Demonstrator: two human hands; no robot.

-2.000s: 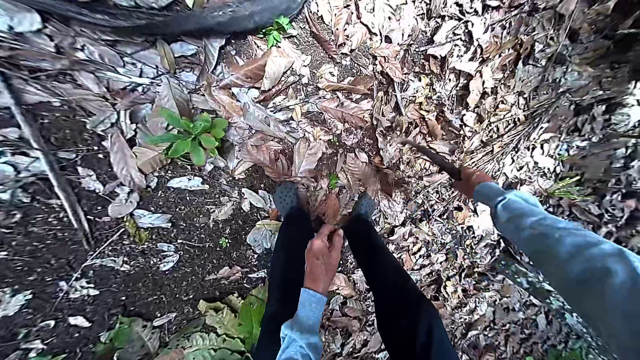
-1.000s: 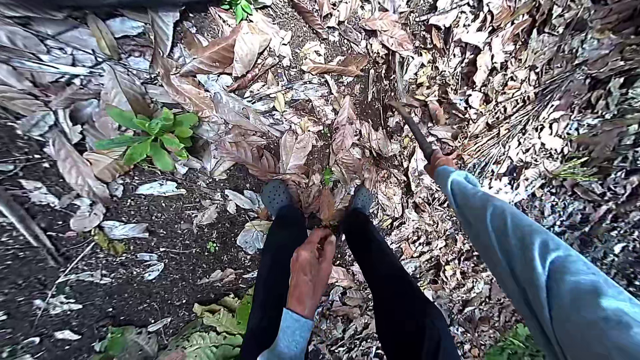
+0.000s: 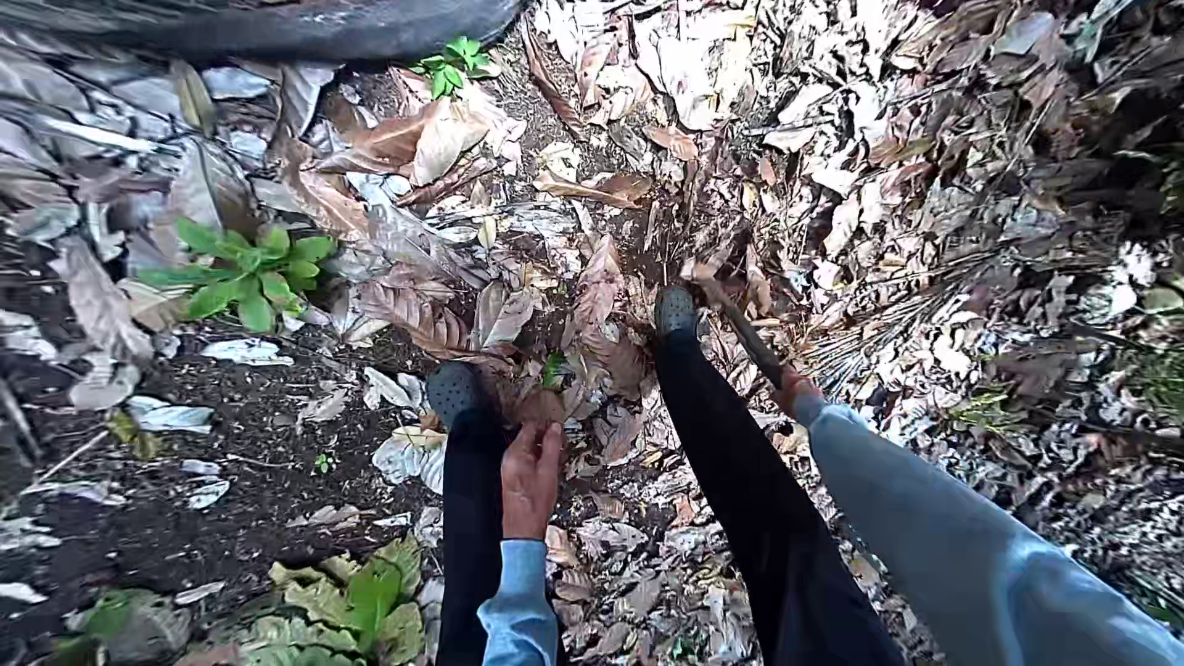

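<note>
My right hand (image 3: 794, 392) is closed around a wooden stick or tool handle (image 3: 747, 338), whose far end points up and left, just right of my right shoe (image 3: 675, 310). Whether that end touches the leaves is unclear. My left hand (image 3: 531, 476) is in front of my left leg with thumb and fingers together, at the edge of a brown dry leaf (image 3: 539, 407); it seems pinched, though the fingertips are hard to make out. My left shoe (image 3: 453, 390), grey and dotted, stands beside it on the ground.
Dry leaf litter (image 3: 888, 240) covers much of the ground, with dark soil (image 3: 250, 499) at left. A green leafy plant (image 3: 252, 277) grows at left, a smaller one (image 3: 451, 67) near the top. A large dark curved object (image 3: 305, 32) lies across the upper left.
My right foot has stepped forward and right, away from the left one. The stick, earlier ahead and right of my feet, is now close beside my right shoe.
</note>
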